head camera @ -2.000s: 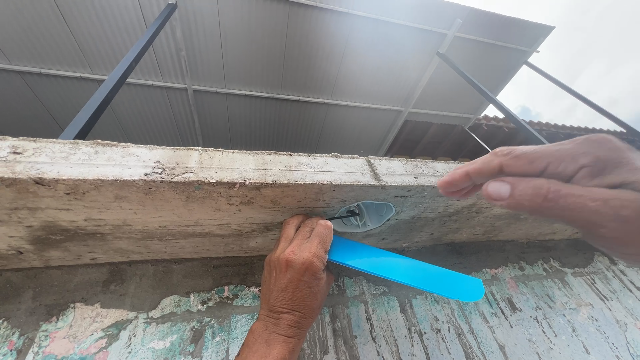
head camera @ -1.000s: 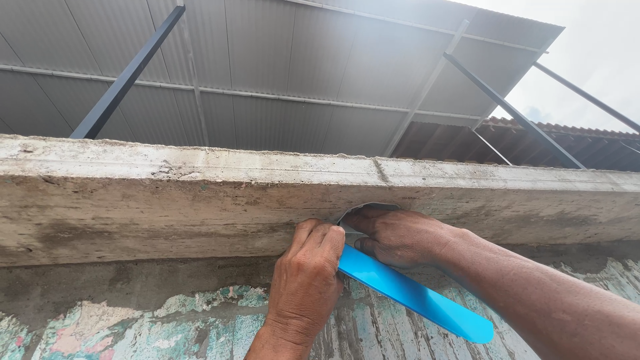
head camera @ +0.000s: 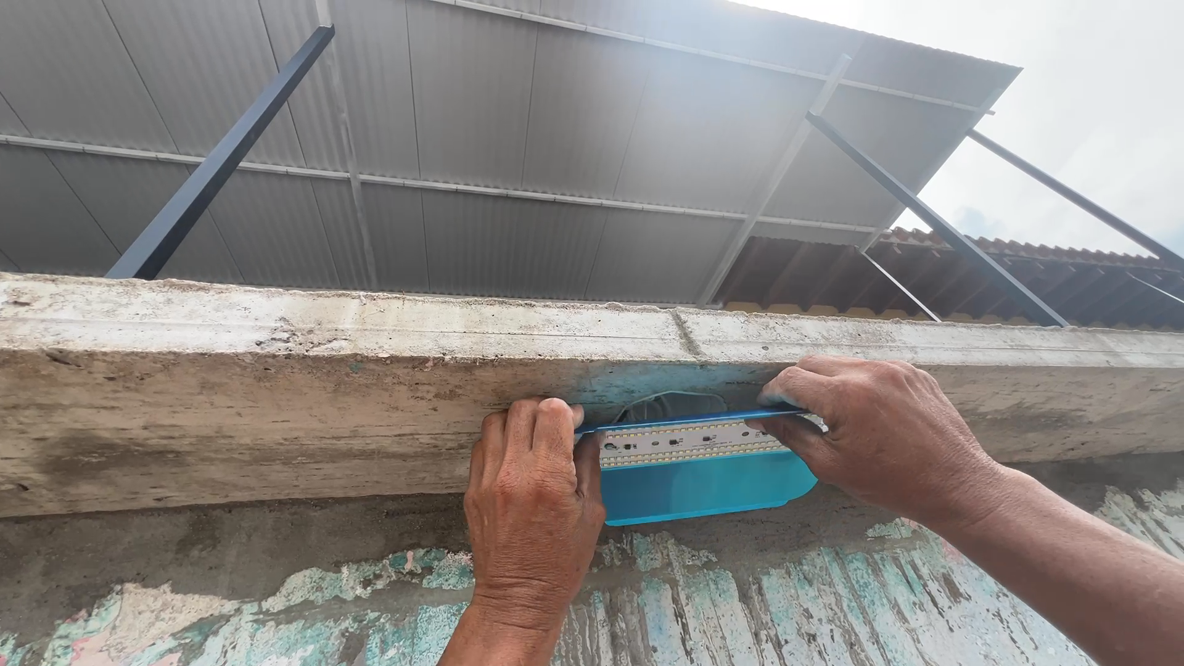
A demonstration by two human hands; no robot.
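A blue fixture panel (head camera: 708, 490) carries a white strip circuit board with rows of small LEDs (head camera: 694, 442). It is held beneath the underside of a concrete ledge (head camera: 277, 416). My left hand (head camera: 535, 504) grips its left end between thumb and fingers. My right hand (head camera: 869, 435) pinches the right end. Behind the panel's upper edge, the rim of a clear or greyish oval piece (head camera: 671, 404) shows against the concrete; its lower part is hidden. Blue light tints the ledge above the panel.
Overhead is a grey sheet-metal roof (head camera: 573, 120) on dark metal struts (head camera: 231, 148), (head camera: 939, 222). A wall with peeling turquoise paint (head camera: 721, 610) lies below the ledge. A corrugated roof (head camera: 999, 259) stands at the back right.
The blue piece, slanting down to the right before, is now nearly level with its LED board showing. My right hand has moved from the oval piece to the panel's right end.
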